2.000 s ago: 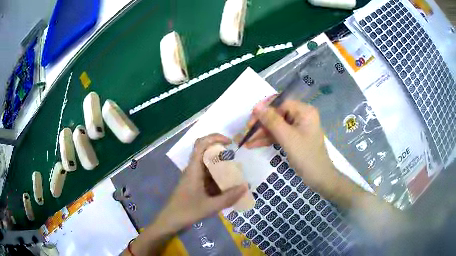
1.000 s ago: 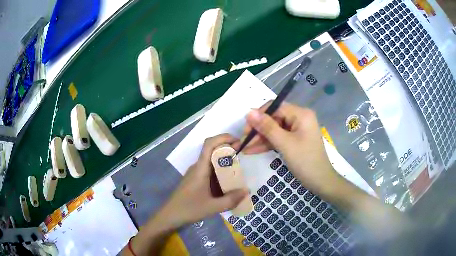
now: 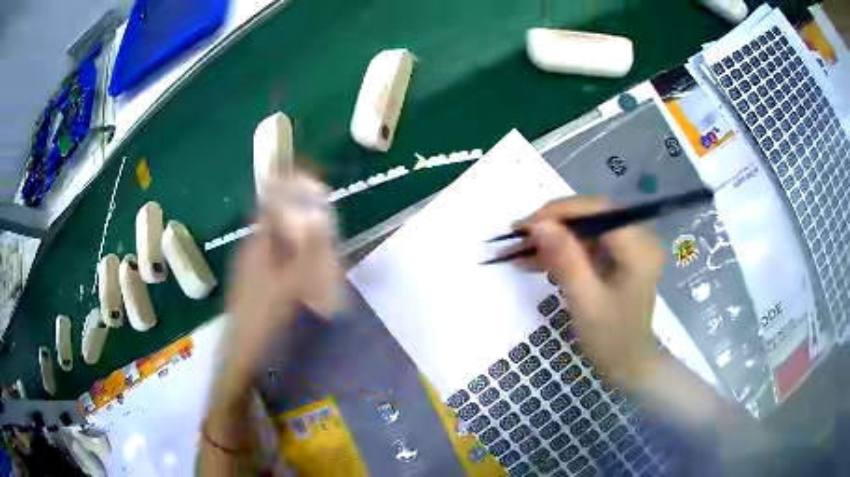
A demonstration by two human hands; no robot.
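Observation:
My left hand (image 3: 266, 265) is strongly blurred at the near edge of the green belt; a pale oblong in it looks like a plastic housing (image 3: 315, 252), its label end not readable. My right hand (image 3: 596, 270) holds black tweezers (image 3: 643, 212) over the label sheet (image 3: 438, 261). Their two fine tips are apart, point left and show no label between them. The sheet's upper part is blank white and its lower part has rows of black labels.
Cream housings (image 3: 382, 100) lie spaced on the green belt (image 3: 466, 84), several grouped at left. A toothed white strip (image 3: 373, 179) lies on the belt. Spare label sheets (image 3: 792, 140) are at far right, a blue tray (image 3: 168, 37) at upper left. Printed grey packaging (image 3: 373, 373) lies under the sheet.
My left hand has moved up and left from the sheet to the belt edge. My right hand has moved right; the tweezers have left the housing's label and swung flatter, tips apart.

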